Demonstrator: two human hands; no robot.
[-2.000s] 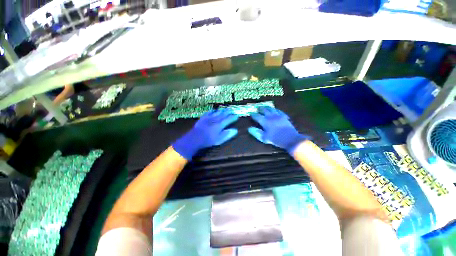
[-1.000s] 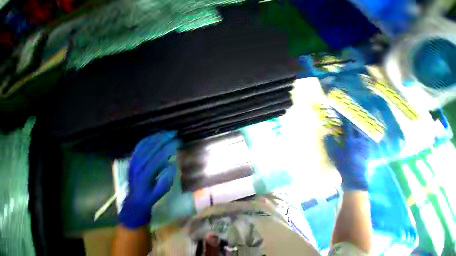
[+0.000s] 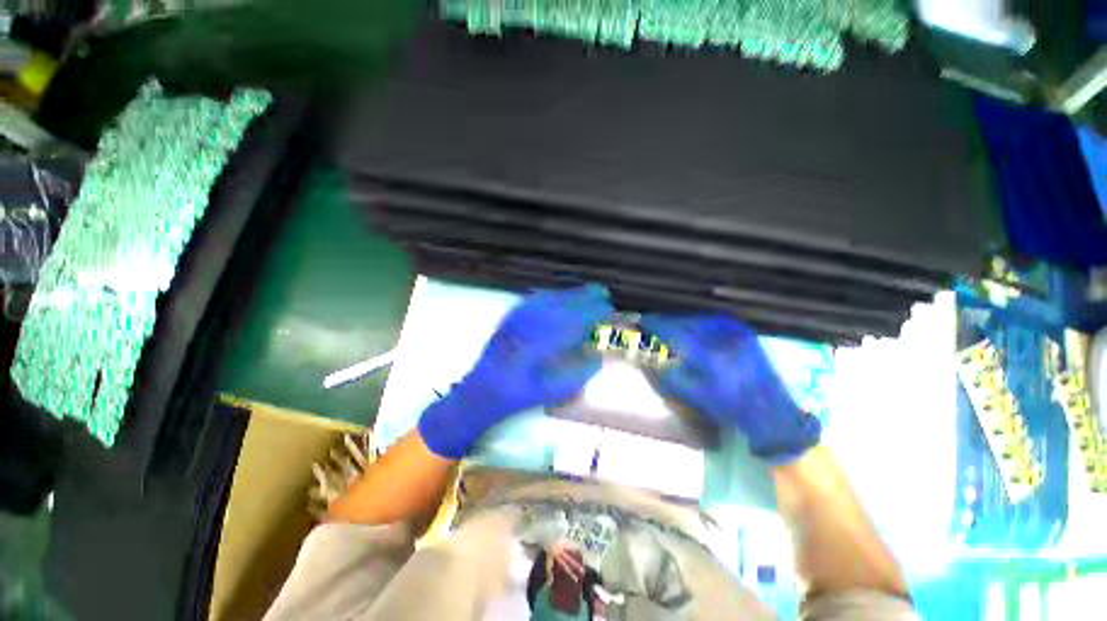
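A circuit board panel (image 3: pixel 634 345) with a row of yellow blocks is held between my two blue-gloved hands, over the grey and white work block (image 3: pixel 631 406). My left hand (image 3: pixel 528 362) grips its left end. My right hand (image 3: pixel 728 374) grips its right end. The gloves hide both ends of the panel, and the fingertips are blurred. The work block lies close to my body on a pale sheet (image 3: pixel 419 325).
Stacked black foam (image 3: pixel 680 158) lies beyond my hands, with green-white boards (image 3: pixel 753 27) on top. Another board-covered stack (image 3: pixel 115 261) is at left. A cardboard box (image 3: pixel 273 485) with strips is lower left. Yellow-block panels (image 3: pixel 1005 419) lie right on a blue sheet.
My right hand has come from the panels at right to the work block, where a panel is now held. My left hand has moved in to meet it. The view has shifted.
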